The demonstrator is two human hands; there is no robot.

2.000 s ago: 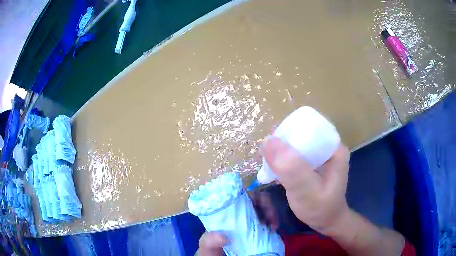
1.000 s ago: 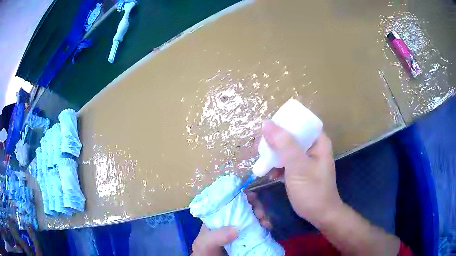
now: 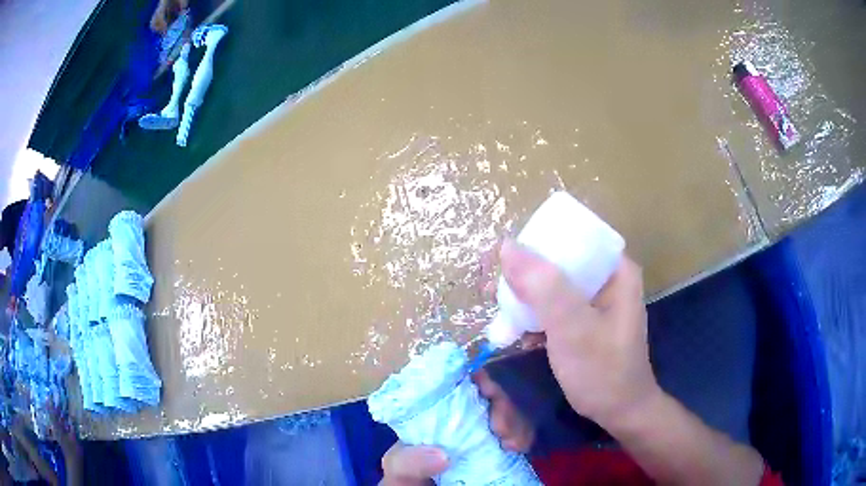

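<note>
My right hand (image 3: 593,327) is shut around a white squeeze bottle (image 3: 568,249), held tilted with its nozzle down to the left. The blue nozzle tip (image 3: 481,355) is at the rim of a light blue fabric sleeve (image 3: 451,418); I cannot tell if it touches. My left hand (image 3: 415,463) grips the sleeve from below, with its thumb on the near side and fingers showing behind on the right. The sleeve's ruffled end points up and left, at the bench's near edge. Its lower end is cut off by the picture's bottom.
Light blue sleeves (image 3: 114,318) lie stacked in two rows at the left of the tan shiny bench (image 3: 313,228). A pink stick with a dark end (image 3: 765,106) lies at right. The green belt (image 3: 275,47) carries pale strips (image 3: 197,90). Blue bins (image 3: 793,351) stand below the bench.
The pale strip on the belt has moved down and left, and another has come into view beside it. The sleeve and bottle have shifted only slightly.
</note>
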